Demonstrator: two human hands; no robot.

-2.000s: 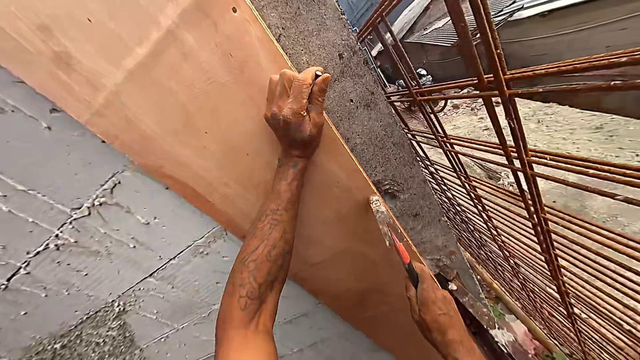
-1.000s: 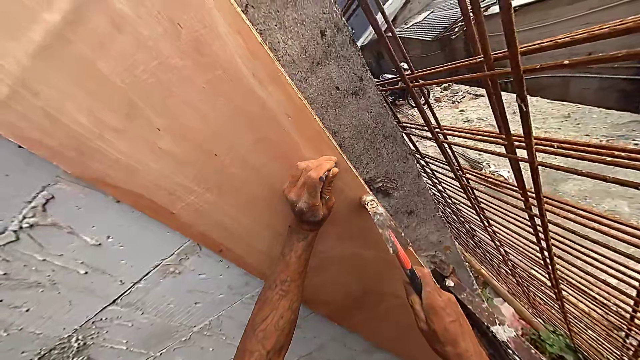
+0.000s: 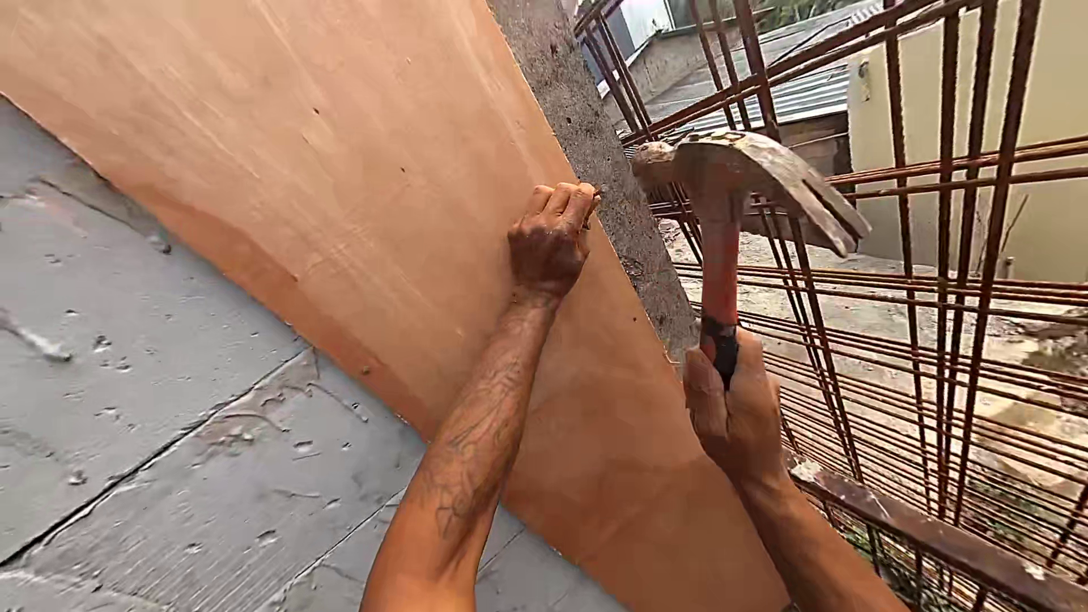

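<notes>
A claw hammer (image 3: 722, 195) with a red and black handle stands raised at the right, its head up and its claw pointing right. My right hand (image 3: 738, 404) is closed around the black lower end of its handle. Near the right edge of a large plywood sheet (image 3: 357, 212), my left hand (image 3: 552, 238) is curled, with fingertips pinching something small and dark, perhaps a nail, too small to tell. The sheet's edge runs alongside a rough concrete strip (image 3: 586, 127).
Rusty rebar (image 3: 816, 297) forms a cage along the right. Grey blocks with mortar joints (image 3: 170, 408) lie at the lower left. A brown metal bar (image 3: 935, 535) crosses the lower right. Corrugated roofing (image 3: 799, 93) and a pale wall (image 3: 918, 110) are beyond.
The hammer has risen from the board's edge in my right hand, head now upright. My left hand has shifted along the sheet and stays curled near its edge. The view has turned.
</notes>
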